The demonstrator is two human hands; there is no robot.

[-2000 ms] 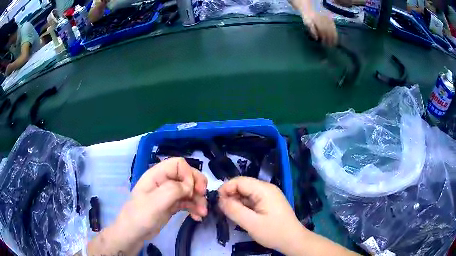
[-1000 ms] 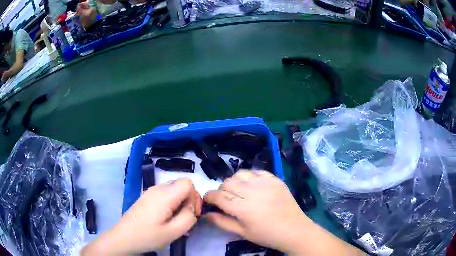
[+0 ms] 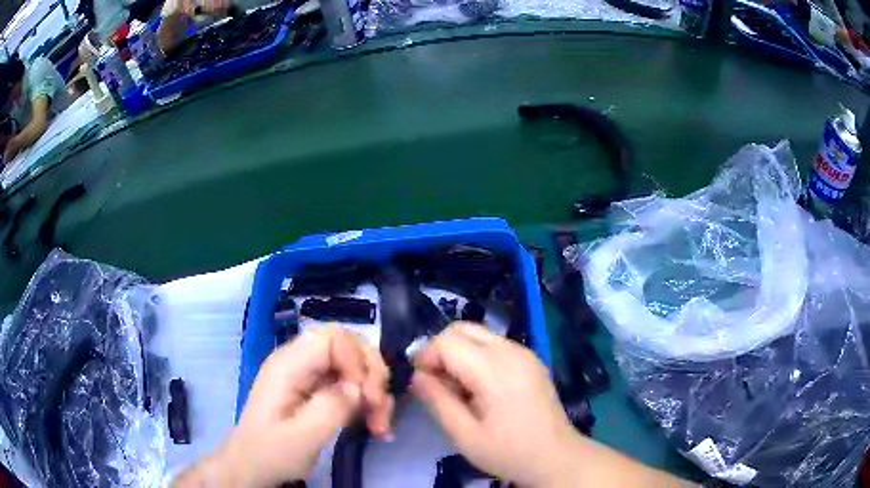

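Observation:
My left hand and my right hand are close together over the near part of the blue parts tray. A black headband runs down from between them, its upper end at my left fingers. A dark, blurred part stands up between the hands; its lower end meets the fingertips of both. Fingers hide where the parts join. Several short black end pieces lie in the tray on a white bottom.
A bag of black bands is at left, a bag with a white band at right, a spray can beyond it. A black band lies on the green belt. A loose end piece lies on a white sheet.
A person's hand has left the belt, leaving a black band there. Bands on the belt have shifted left. My fingers have moved slightly apart, and a dark part now shows upright between them.

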